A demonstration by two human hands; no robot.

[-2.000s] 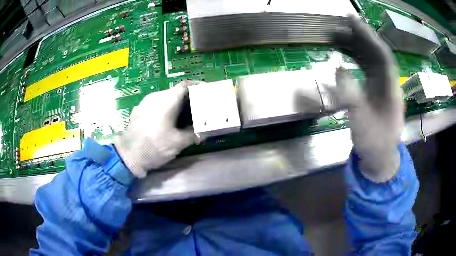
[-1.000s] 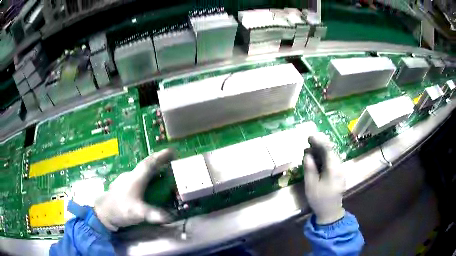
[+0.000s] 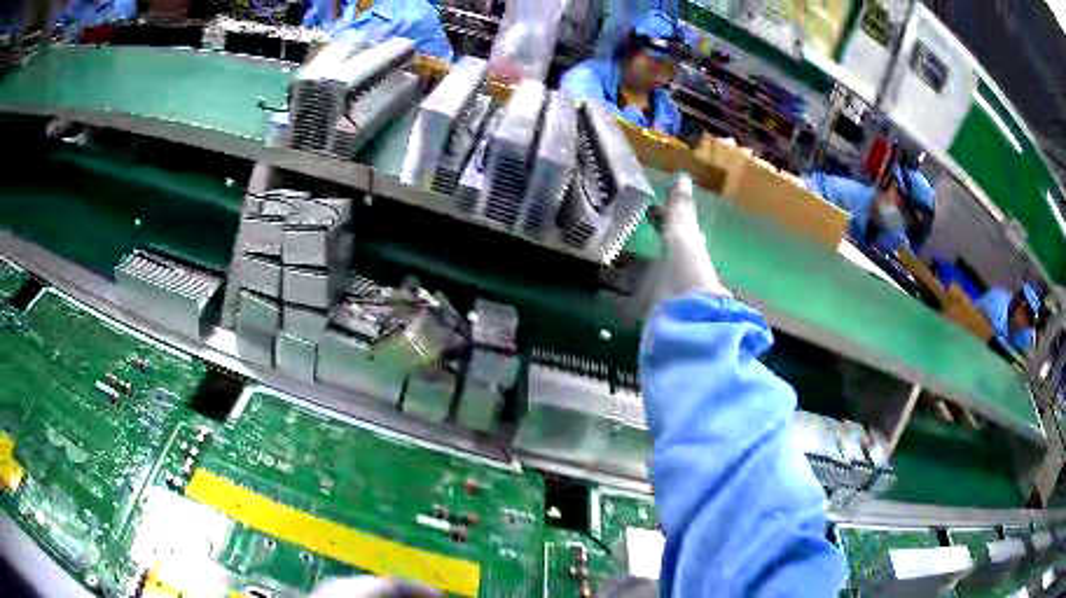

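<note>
Large silver finned heat sinks with thin black wires stand in a row on the upper green shelf [image 3: 514, 164]. My right hand [image 3: 687, 251], in a white glove, reaches up to the right end of this row, beside the last heat sink [image 3: 602, 187]. Its fingers are blurred, and I cannot tell whether it grips the heat sink. A pale sliver at the bottom edge looks like my left hand [image 3: 374, 588], almost wholly cut off. A green circuit board with a long yellow strip [image 3: 333, 535] lies below, nearest me.
Smaller heat sinks [image 3: 292, 275] are stacked on the lower shelf, others [image 3: 579, 409] behind the boards. Boards with white heat sinks [image 3: 929, 563] continue right. Cardboard [image 3: 772, 193] stands on the upper shelf [image 3: 807, 292]. People in blue smocks [image 3: 631, 82] are beyond it.
The view has tilted up to the shelves. My right hand has left the small heat sinks on the board and is up at the upper shelf. My left hand has nearly left the picture.
</note>
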